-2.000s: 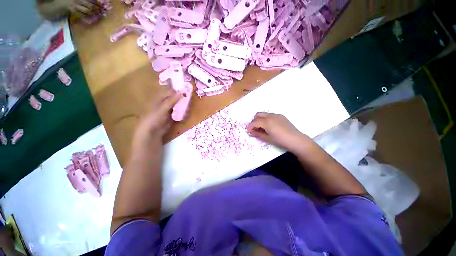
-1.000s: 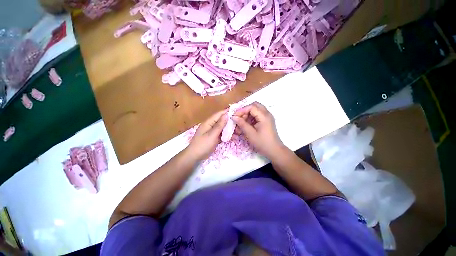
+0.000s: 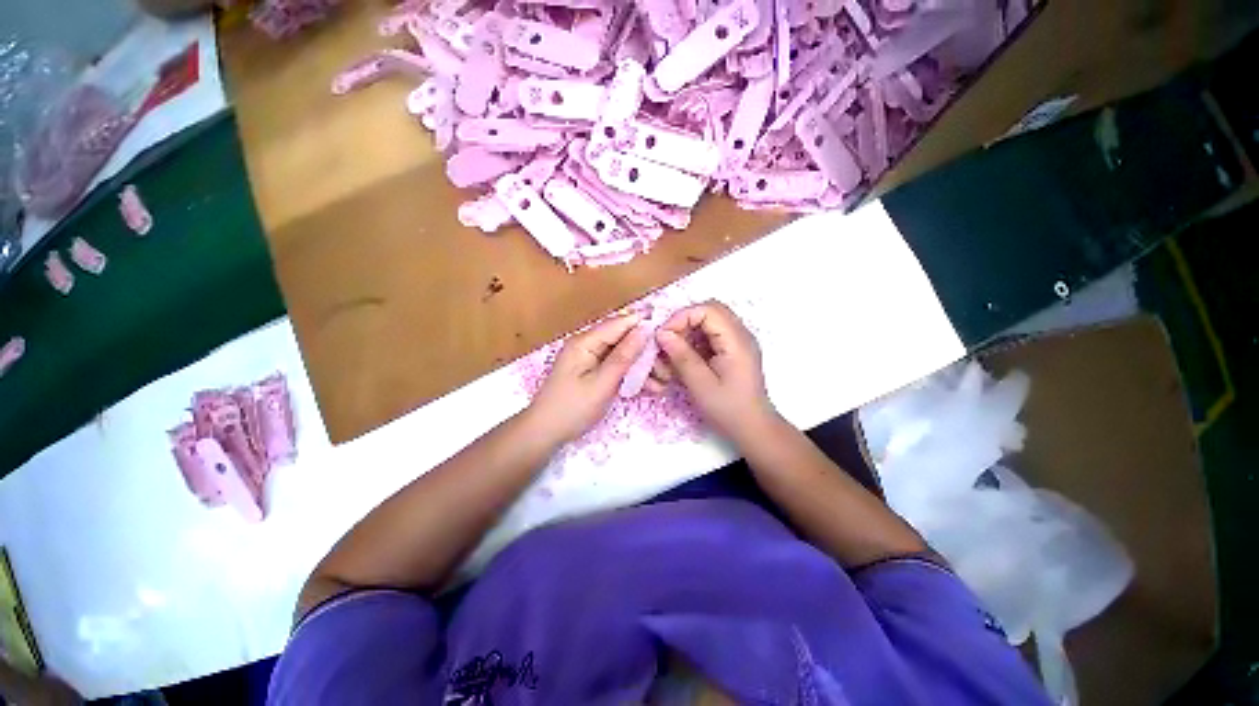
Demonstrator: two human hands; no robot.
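Note:
A pink part [image 3: 639,370] is held between both hands above the white work sheet [image 3: 863,297]. My left hand [image 3: 587,375] grips it from the left with thumb and fingers. My right hand [image 3: 718,364] touches its upper end with bent fingers; whether these fingers pinch the part itself or a bit on it is too small to tell. Tiny pink bits [image 3: 608,448] lie scattered on the sheet under and around the hands. A large heap of pink parts [image 3: 663,145] lies on the brown board [image 3: 373,290] beyond the hands.
A fanned bunch of pink parts [image 3: 235,441] lies on the white surface at left. Several parts [image 3: 134,210] sit on the green strip [image 3: 180,297]. A clear bag [image 3: 62,152] is upper left. At right, an open cardboard box [image 3: 1139,455] holds crumpled plastic bags [image 3: 1029,538].
Two seconds ago my left hand held a part at the heap's near edge; both hands have since met over the bits. The parts on the green strip have shifted left and down.

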